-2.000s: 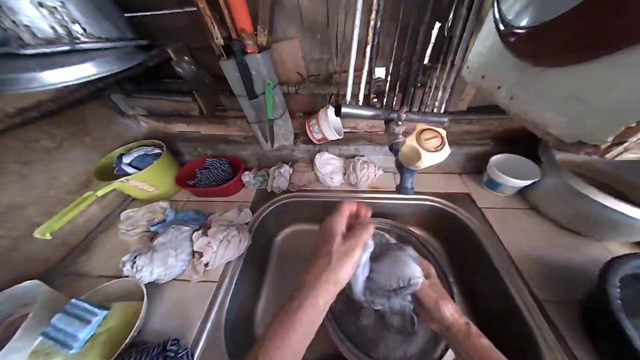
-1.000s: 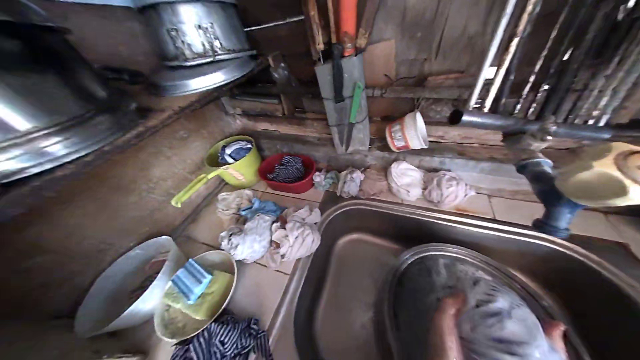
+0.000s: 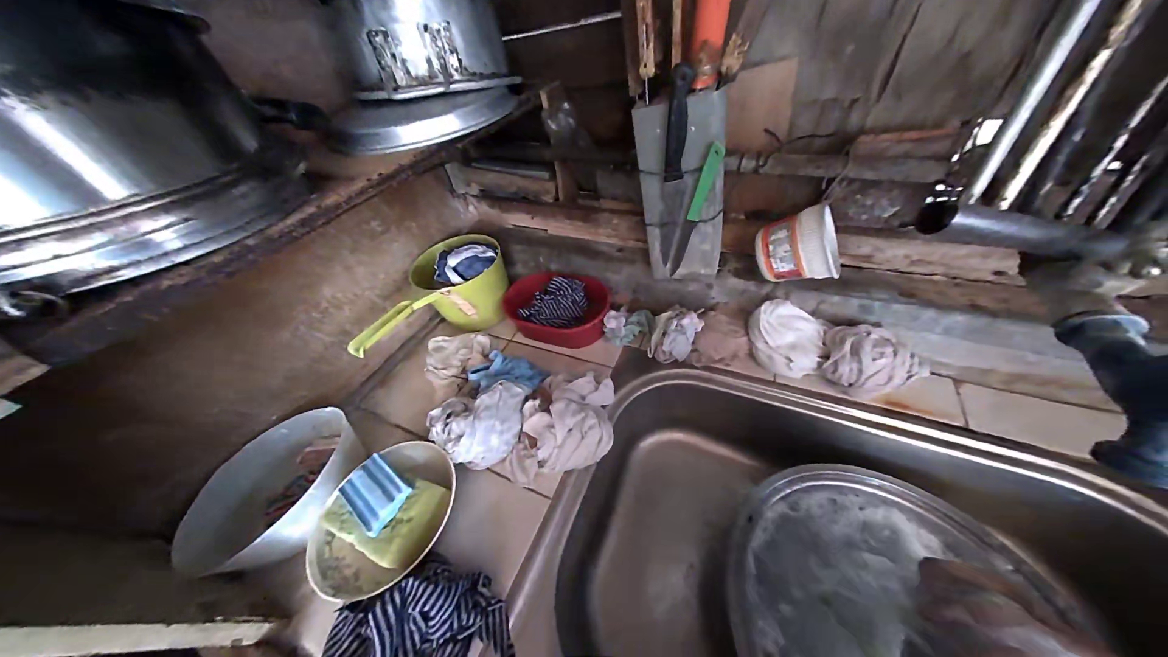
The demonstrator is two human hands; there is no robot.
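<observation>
At the lower right, a blurred hand [image 3: 990, 607] is over the cloudy water in a round metal basin [image 3: 762, 511], which stands inside a stainless steel sink [image 3: 639, 511]. Which of my hands it is, and whether it holds cloth, cannot be made out; the other hand does not show. Left of the sink lie wrung white [image 3: 479, 424], pale pink [image 3: 575, 424] and blue [image 3: 508, 370] cloths. More balled cloths [image 3: 787, 338] line the back ledge. A striped cloth [image 3: 424, 611] lies at the bottom. A blue striped soap bar [image 3: 376, 493] rests on a yellow sponge or cloth [image 3: 401, 529] in a bowl [image 3: 447, 456].
A green dipper [image 3: 479, 301] and a red tub [image 3: 584, 333] hold cloths at the back left. A white basin [image 3: 219, 511] stands by the wall. Metal pots [image 3: 100, 137] sit on a shelf. A knife [image 3: 677, 137] and a white cup [image 3: 798, 245] hang behind; a pipe [image 3: 1031, 228] runs at right.
The view has swung left. Two seconds ago both hands held a grey-white cloth above the basin; one second ago they were low in the basin at a pale cloth. Now only one blurred hand shows.
</observation>
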